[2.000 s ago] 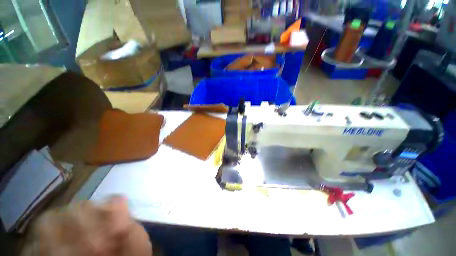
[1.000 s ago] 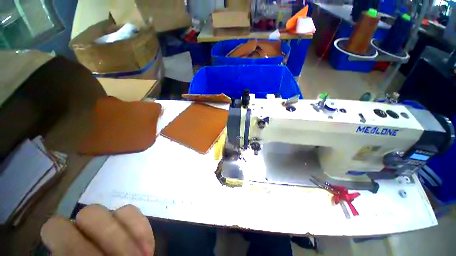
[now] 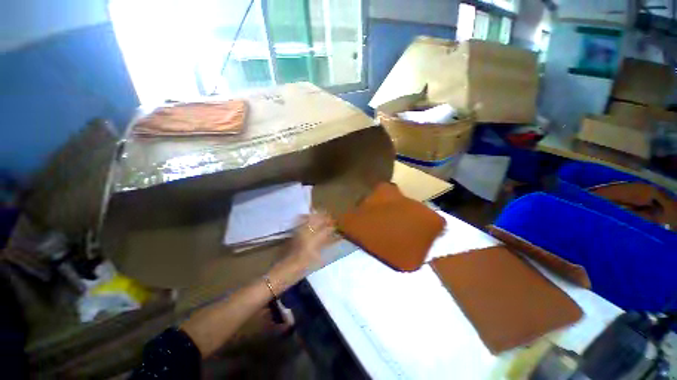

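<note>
My left hand [image 3: 315,236] reaches in from the bottom, with a bracelet at the wrist. Its blurred fingers are at the right edge of the stack of pale panels [image 3: 267,214] inside the carton. I cannot tell whether they grip a panel. The stack of brown panels [image 3: 393,226] lies just right of the hand, on the table's left edge. Another brown panel [image 3: 508,297] lies flat on the white table [image 3: 393,319]. My right hand is out of view.
The big open carton [image 3: 326,111] stands at the left, with a folded orange cloth [image 3: 193,119] on top. Part of the sewing machine [image 3: 620,349] shows at the lower right. Blue bins [image 3: 571,237] stand behind the table. Another carton [image 3: 430,137] stands at the back.
The view has turned left, so most of the sewing machine and the red-handled tool are out of frame. My left hand has moved from the table's front edge to the pale stack.
</note>
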